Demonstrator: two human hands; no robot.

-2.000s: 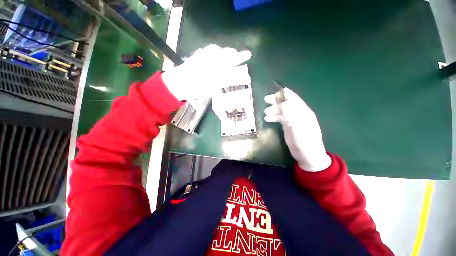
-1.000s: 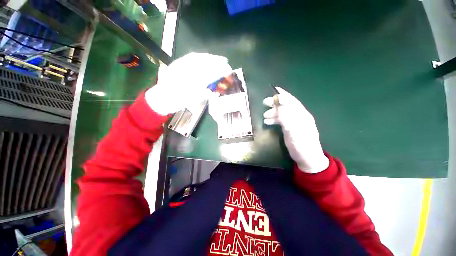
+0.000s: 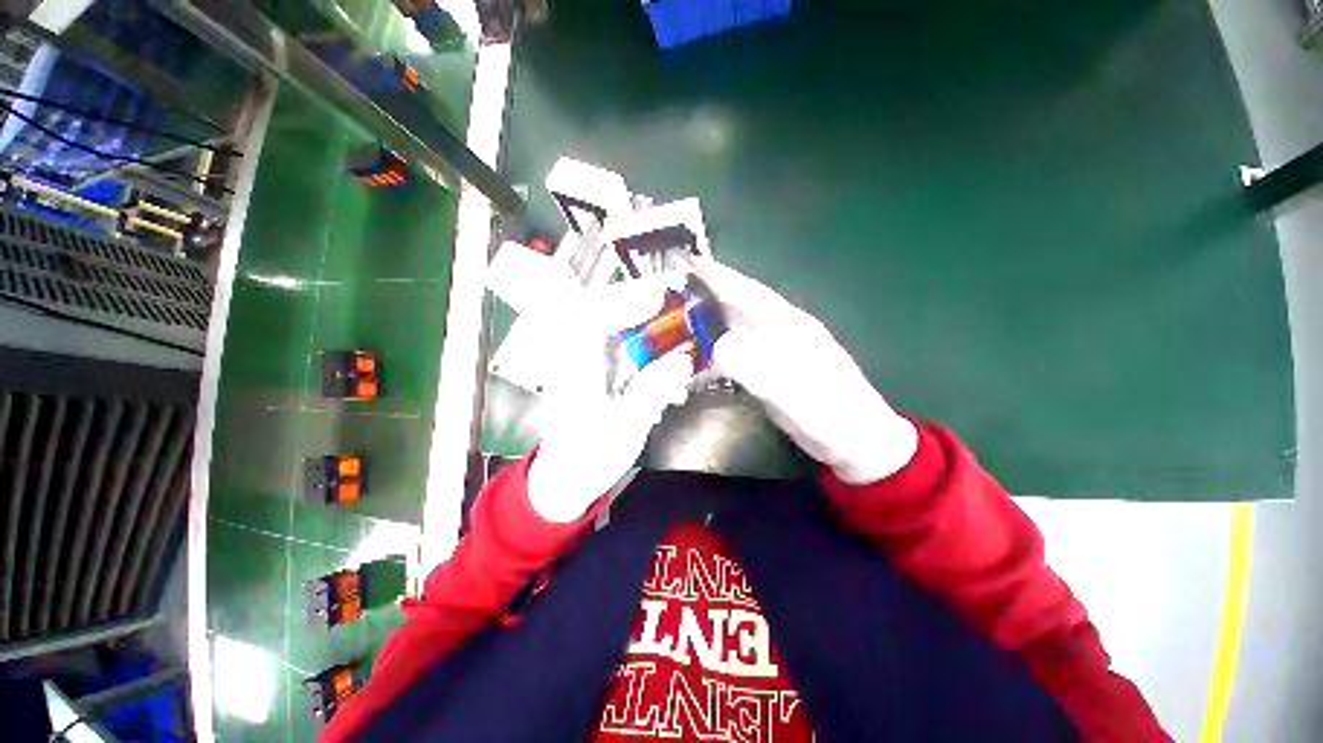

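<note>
A small wound component (image 3: 670, 334) with a blue face, a copper-orange band and a dark end is between my gloved hands, above the near part of the upright white fixture (image 3: 662, 230). My left hand (image 3: 602, 414) grips it from the left and below. My right hand (image 3: 798, 363) has its fingers on the dark right end. Whether the right hand also holds the thin dark piece cannot be seen. The angled white fixture (image 3: 534, 279) lies to the left, partly behind my left hand. The fixture's near part is mostly hidden by my hands.
At left, the green conveyor (image 3: 276, 421) carries several dark and orange components (image 3: 348, 375). A metal rail (image 3: 356, 109) and the conveyor's white edge (image 3: 462, 261) separate it from the green table (image 3: 1016, 261). A blue bin (image 3: 718, 18) is at the far edge.
My left hand has come from over the fixtures towards my body with the component. My right hand has moved left to meet it. More components show on the conveyor.
</note>
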